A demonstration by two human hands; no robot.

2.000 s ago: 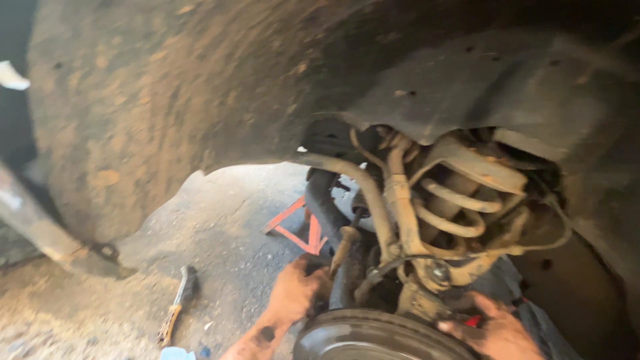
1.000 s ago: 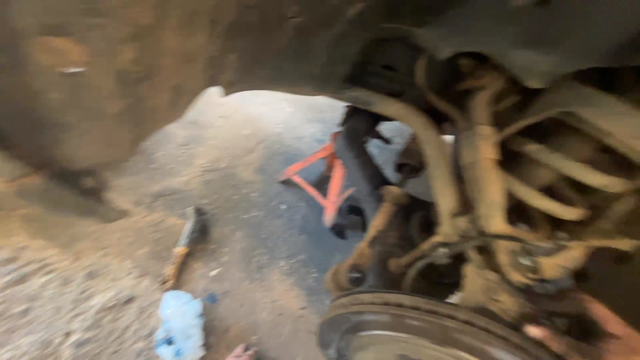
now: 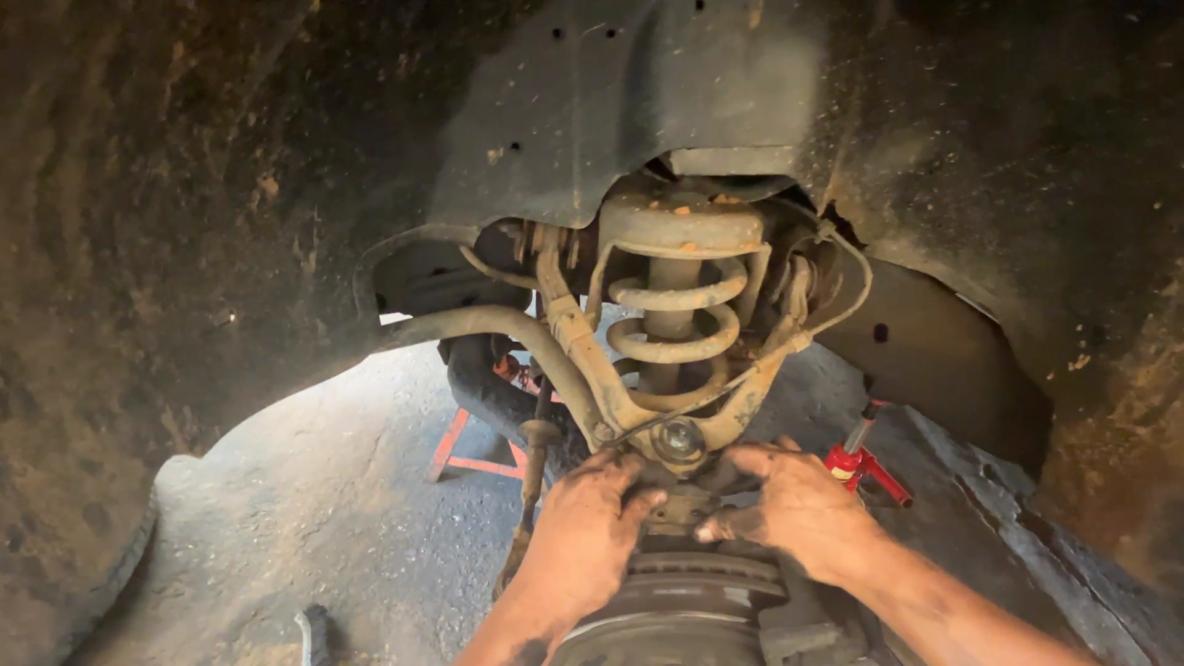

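Both hands are at the steering knuckle (image 3: 680,509), just under the ball joint (image 3: 678,441) of the upper control arm (image 3: 592,356). My left hand (image 3: 597,518) rests against its left side, fingertips hidden behind the parts. Against the right side lies my right hand (image 3: 786,504), thumb pointing inward and fingers partly behind the metal. Whether either hand grips anything cannot be told. Below them is the brake disc (image 3: 689,573), with the caliper (image 3: 805,620) at its right. A coil spring (image 3: 680,342) stands above the hands, and a thin cable (image 3: 851,310) runs along the arm.
The dirty wheel arch (image 3: 231,185) surrounds the suspension. On the ground beyond are a red jack stand (image 3: 476,462) and a red bottle jack (image 3: 856,462). The stabilizer bar (image 3: 481,321) curves at left, above a vertical link (image 3: 534,462). A metal tool (image 3: 305,638) lies at lower left.
My left hand, low and mostly out of view one second ago, is now up at the knuckle. The view has swung to centre on the coil spring.
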